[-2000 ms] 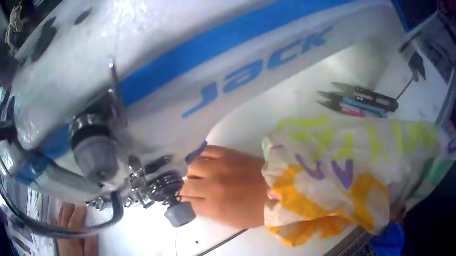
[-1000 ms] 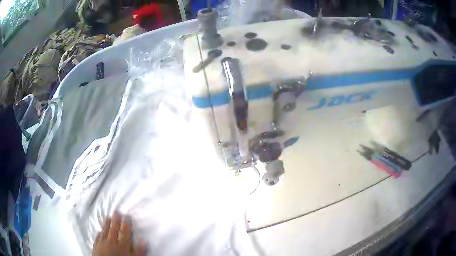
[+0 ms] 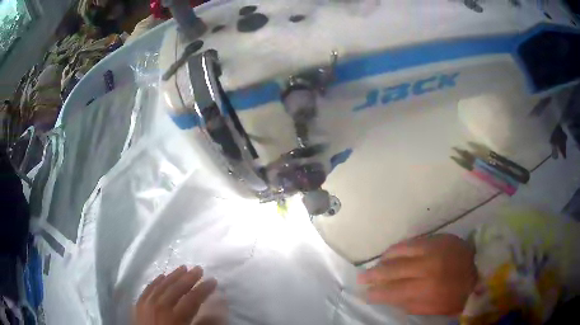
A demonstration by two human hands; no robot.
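White fabric [image 3: 254, 273] lies over the machine bed and reaches under the needle area, where a bright lamp washes it out. My left hand [image 3: 175, 298] lies flat on it at the bottom, fingers slightly apart, cut off by the lower edge. My right hand [image 3: 420, 274], with a patterned sleeve cover [image 3: 524, 266], rests at the fabric's right edge, right of the needle area. Its fingertips meet the fabric; whether they pinch it cannot be told. The sewing machine head [image 3: 394, 127] stands behind, with its presser area [image 3: 283, 202] blurred.
Two thread snips [image 3: 490, 171], one black and one pink and blue, lie on the bed at right. Grey-white cut pieces [image 3: 95, 136] lie at far left. Heaped fabric [image 3: 38, 89] is behind at upper left. A round plate [image 3: 332, 205] sits right of the needle.
The view has shifted and come closer to the machine. My right hand, out of view one second ago, is now on the fabric's right edge. My left hand shows farther right on the fabric.
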